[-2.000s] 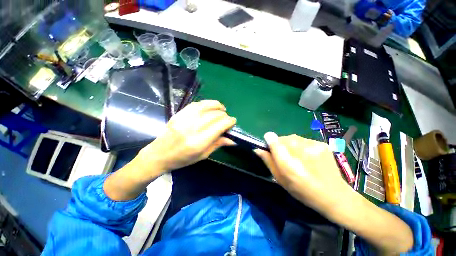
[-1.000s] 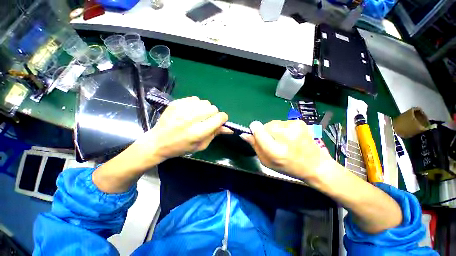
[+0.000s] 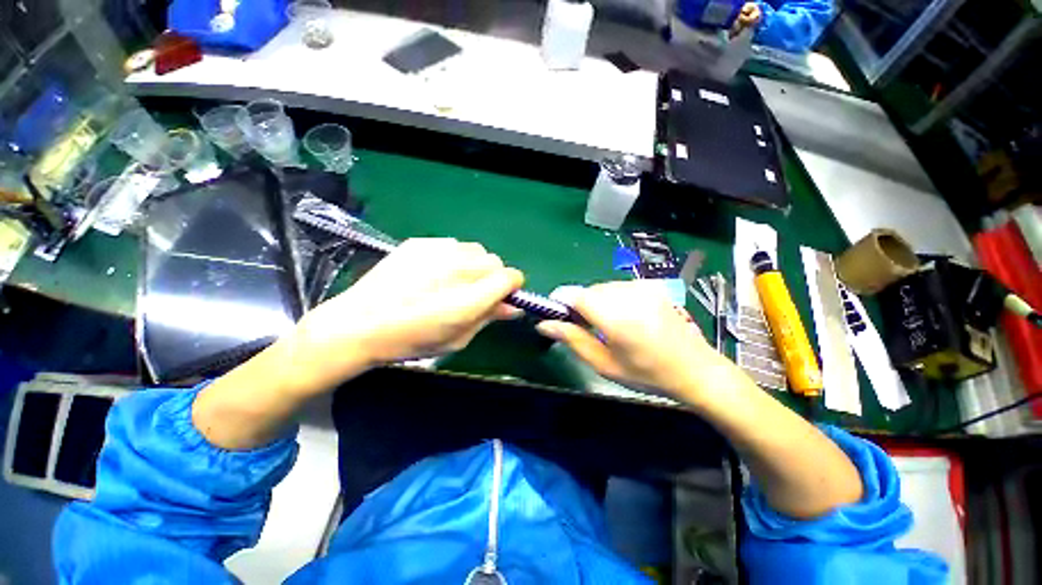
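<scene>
A thin dark slab point(image 3: 540, 305), seen edge-on, perhaps a tablet, is held above the front edge of the green mat. My left hand point(image 3: 429, 299) is bare and closed on its left part. My right hand point(image 3: 626, 331) is bare and grips its right end, thumb on top. Most of the slab is hidden by my hands. A dark, shiny strip point(image 3: 343, 229) shows beyond my left hand; I cannot tell whether it belongs to the slab.
Glossy wrapped panels point(image 3: 217, 274) lie left. Clear cups point(image 3: 269, 128) stand back left. A white bottle point(image 3: 614, 194), black panel point(image 3: 722, 139), yellow-orange tool point(image 3: 788, 331) and tape roll point(image 3: 875, 262) are at right. A white raised shelf point(image 3: 503, 97) runs behind. Another person's hand point(image 3: 747, 16) shows at top.
The view has shifted right, so bench things appear further left. Both hands still hold the slab, now tilted to show a narrow, ridged-looking edge. The dark shiny strip beyond my left hand shows more.
</scene>
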